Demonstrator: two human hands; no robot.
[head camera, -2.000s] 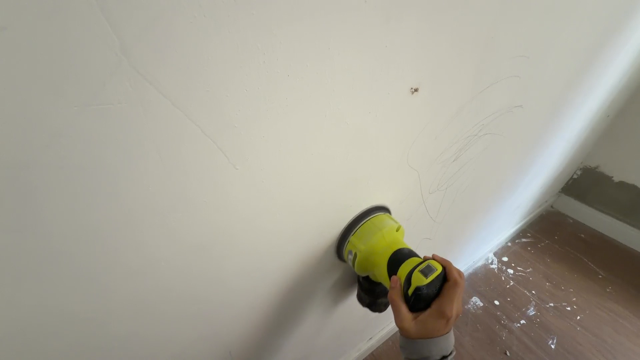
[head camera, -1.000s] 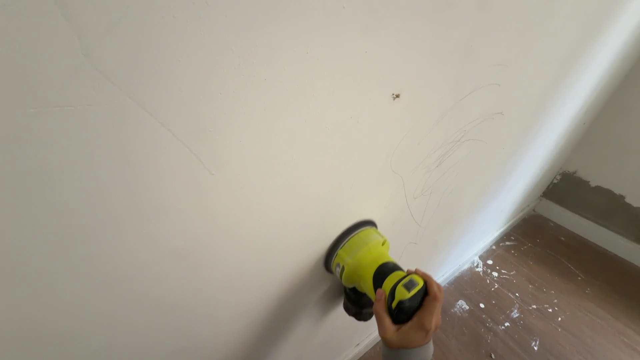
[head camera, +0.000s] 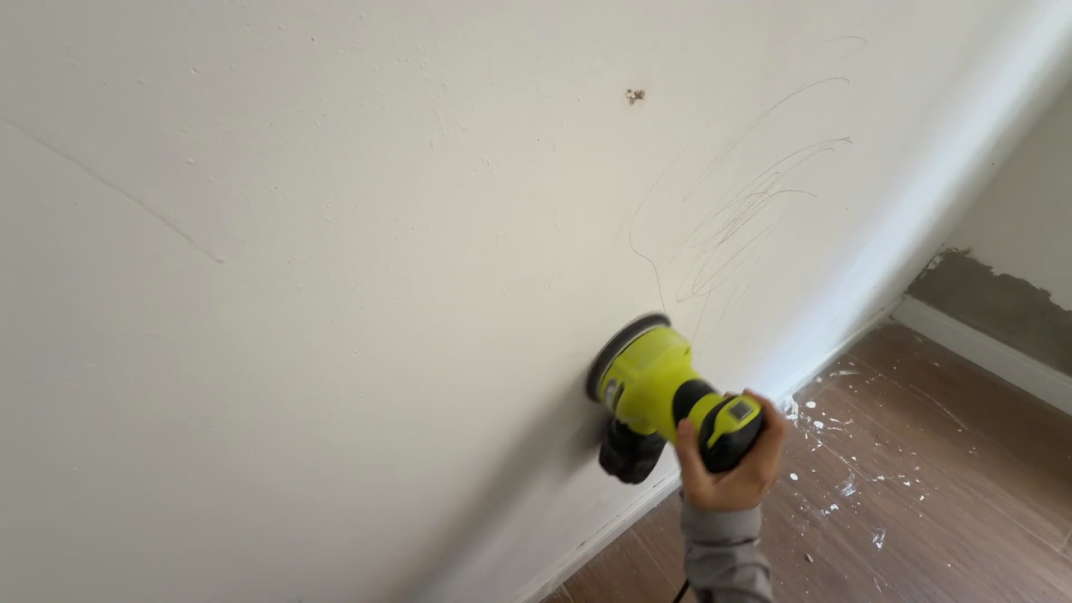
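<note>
My right hand (head camera: 733, 469), in a grey sleeve, grips the black and lime-green body of a random orbital sander (head camera: 649, 373) right of the lower middle of the view. The sander is tilted, its round dark pad turned to the off-white wall (head camera: 377, 335); whether the pad's whole face touches the wall cannot be told. A black dust canister (head camera: 630, 452) hangs below the sander's head. Above and right of the pad, thin dark scribbled lines (head camera: 737, 209) mark the wall, and a small chipped spot (head camera: 635, 96) lies higher up. My left hand is out of view.
A white baseboard (head camera: 615, 532) runs along the wall's foot. The brown wood-look floor (head camera: 871, 502) at the lower right bears white paint spatters. Beyond the corner, a second wall has a rough grey patch (head camera: 988, 293) above its baseboard. A thin dark cord (head camera: 681, 591) shows by my sleeve.
The view has shifted somewhat. Against the wall marks, the sander has moved closer to the lower end of the scribbled lines. My right hand has kept its grip on it.
</note>
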